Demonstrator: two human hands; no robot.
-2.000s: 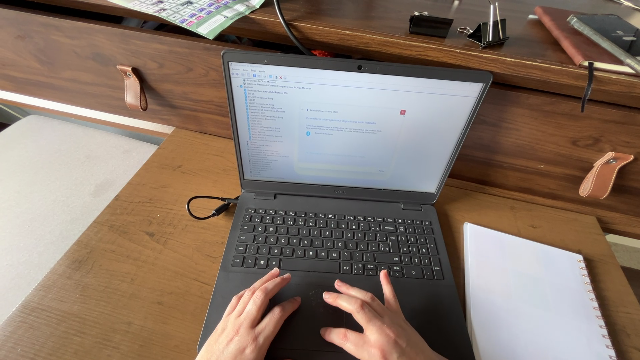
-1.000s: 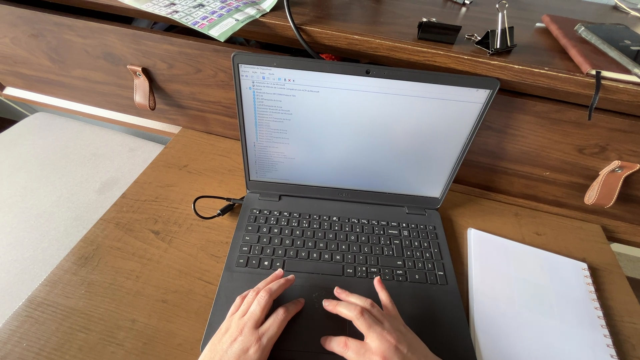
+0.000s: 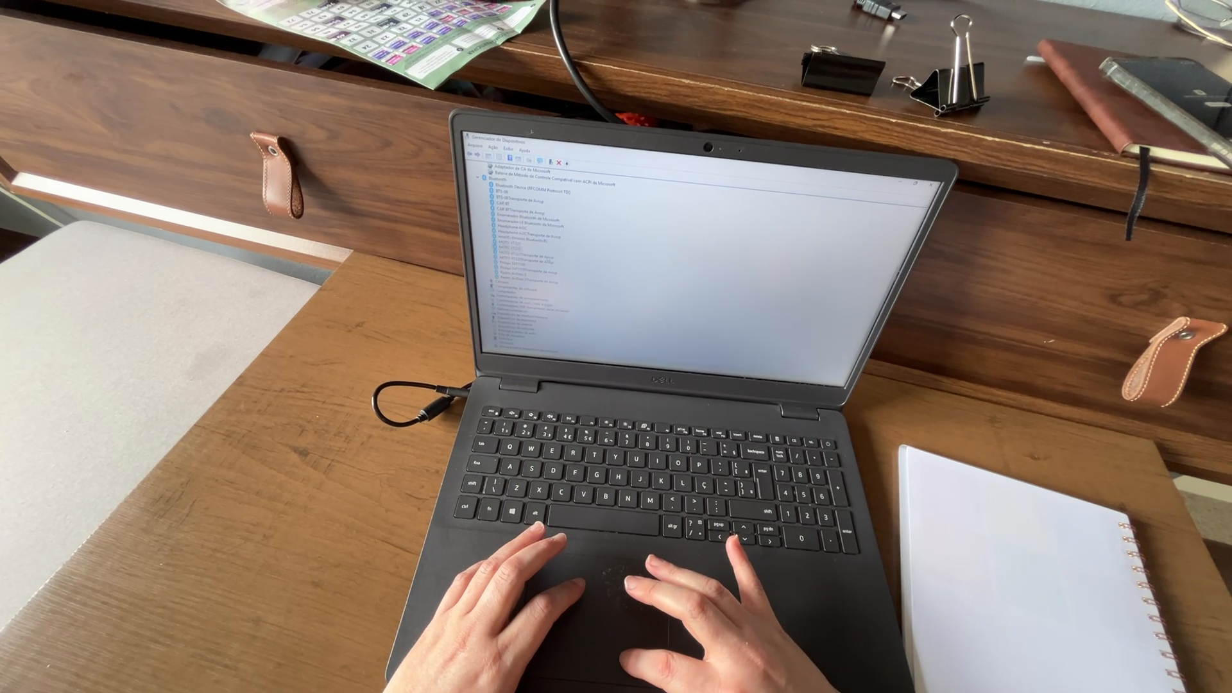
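A black Dell laptop [image 3: 664,385] lies unfolded on the wooden desk, its screen [image 3: 674,260] showing a window with a long list at the left. My left hand [image 3: 491,616] rests on the left palm rest below the space bar, fingers slightly apart and holding nothing. Over the touchpad [image 3: 616,626] is my right hand [image 3: 722,626], its fingers spread and bent, with nothing in it. One of its fingertips is near the arrow keys. A black cable [image 3: 404,419] loops from the laptop's left side.
Right of the laptop lies a spiral notebook [image 3: 1030,577]. On the raised shelf behind are black binder clips [image 3: 842,72], a brown notebook [image 3: 1088,96], a phone [image 3: 1169,91], a USB stick [image 3: 879,10] and a printed sheet [image 3: 395,34]. A pale padded seat [image 3: 125,366] is at the left.
The small dialog window on the laptop screen two seconds ago is gone, and the list shows different entries. Both hands have stayed almost in place.
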